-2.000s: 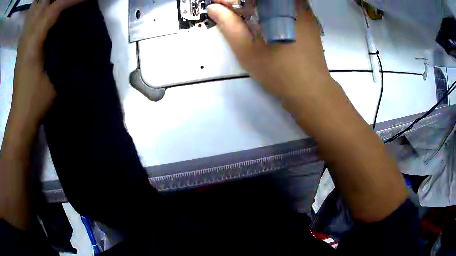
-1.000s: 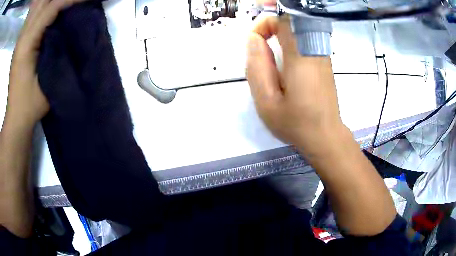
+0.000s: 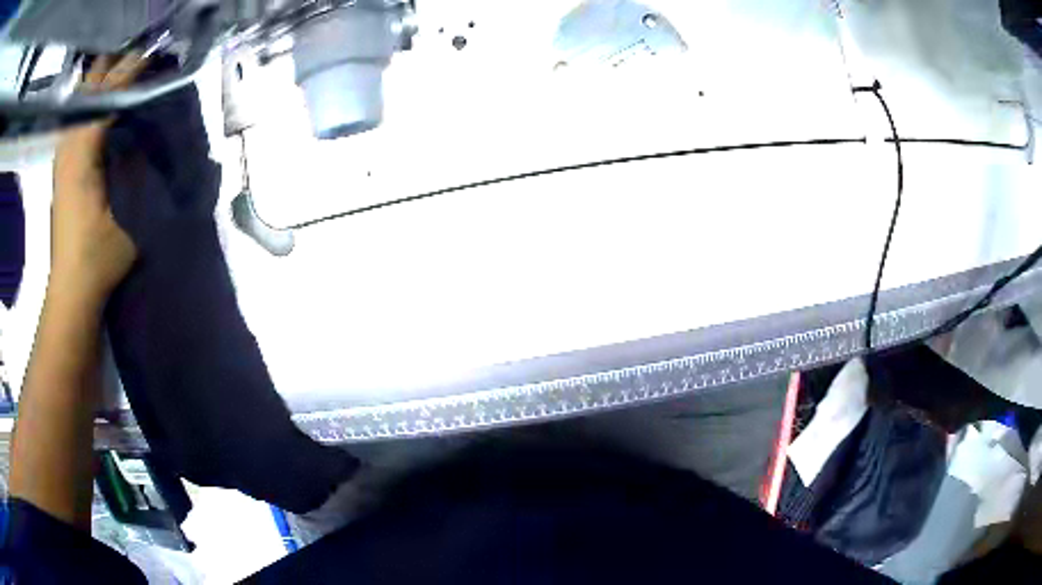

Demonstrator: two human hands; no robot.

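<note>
A long folded black fabric piece (image 3: pixel 189 309) lies over the left part of the white machine table and hangs over its front edge towards my lap. My left hand (image 3: pixel 91 217) holds it along its left side; the fingertips are partly hidden behind blurred machine parts. The grey cylindrical fitting (image 3: pixel 341 97) hangs under the machine head above the white bed and hides the needle area. My right hand is out of the picture; a skin-toned patch at the bottom right corner may be part of that arm.
A ruler strip (image 3: pixel 571 392) runs along the table's front edge. A black cable (image 3: pixel 897 217) hangs over the right side. Below right, a red basket edge (image 3: pixel 783 446) shows beside dark pieces (image 3: pixel 880 486) and a white piece (image 3: pixel 831 421). A round plate (image 3: pixel 617 37) is set in the bed.
My right hand has left the needle area and gone out of view. The view has shifted, so the grey fitting appears further left. My left hand still holds the black fabric.
</note>
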